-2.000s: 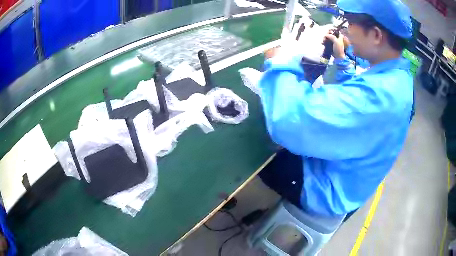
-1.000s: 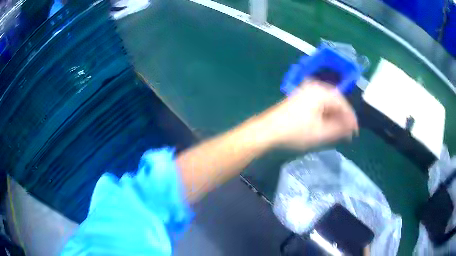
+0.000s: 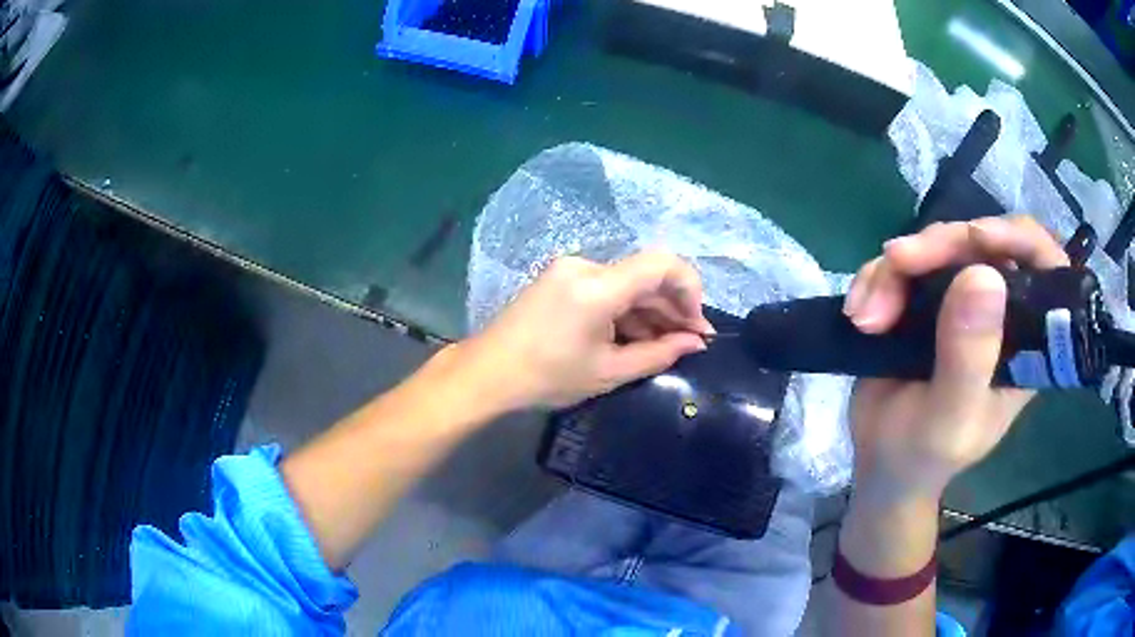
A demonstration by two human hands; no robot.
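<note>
A glossy black router housing [image 3: 672, 436] lies with slots on its left edge, partly over my lap and on bubble wrap [image 3: 622, 199]. My right hand [image 3: 952, 330] is closed around a thick black electric screwdriver [image 3: 902, 326] with a blue-white label, held level, its tip end pointing left. My left hand [image 3: 604, 324] pinches something tiny and dark, likely a screw [image 3: 709, 336], at the screwdriver's tip, over the housing's upper part. The tip itself is barely visible. A small pale dot shows mid-face on the housing.
A blue screw bin [image 3: 454, 56] with dark contents stands at the far edge of view. A white-topped black box [image 3: 797, 37] is right of it. Black units with arms [image 3: 965, 174] lie in bubble wrap at right. Dark-green slatted crates [image 3: 100, 411] stand at left. A cable runs lower right.
My left hand has come back from the blue bin to the housing, with fingertips pinched. My right hand and the screwdriver have come into view. The view has turned from the neighbouring worker to my lap.
</note>
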